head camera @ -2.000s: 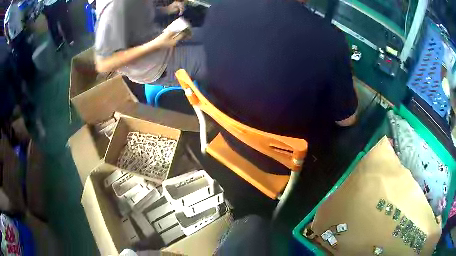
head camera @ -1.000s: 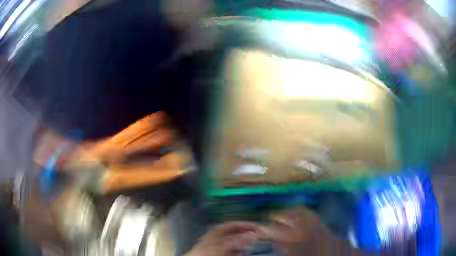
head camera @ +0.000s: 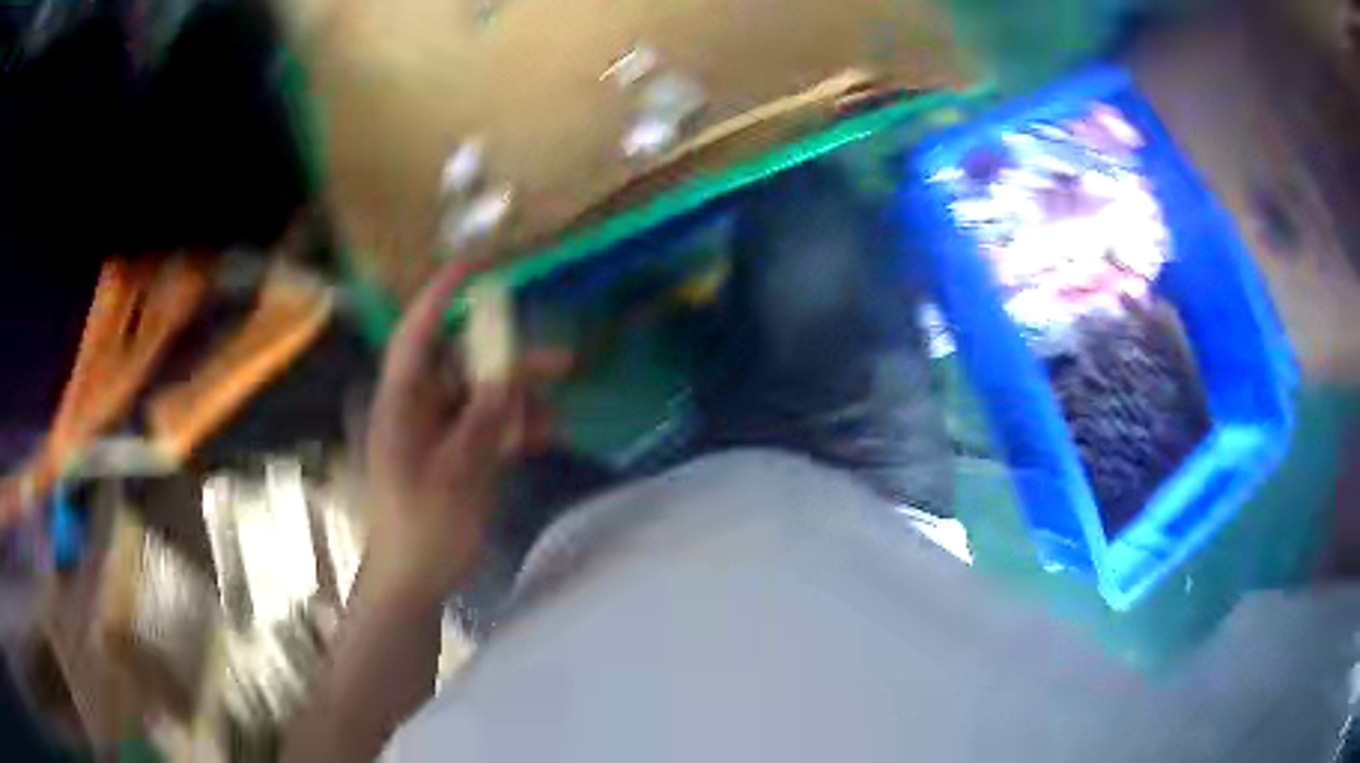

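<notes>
My left hand (head camera: 440, 432) is raised at the left of the picture, beside the near edge of the green crate (head camera: 746, 187). It holds a small pale cream piece (head camera: 489, 334) upright between the fingers. The image is blurred, so its details do not show. My right hand is not in view. On the brown cardboard liner (head camera: 552, 105) lie a few small silver-white pieces (head camera: 477, 216), blurred, in two loose groups near the crate's near edge.
A blue bin (head camera: 1044, 485) at the right holds white and pink pieces above and dark small parts below. White plastic frames (head camera: 261, 544) sit in a carton at the lower left, with an orange chair (head camera: 224, 350) above. My grey clothing fills the bottom centre.
The view has swung down and right, so the crate shows higher and the blue bin fully. Two blurred hands together at the bottom have given way to my left hand alone, raised with the pale piece.
</notes>
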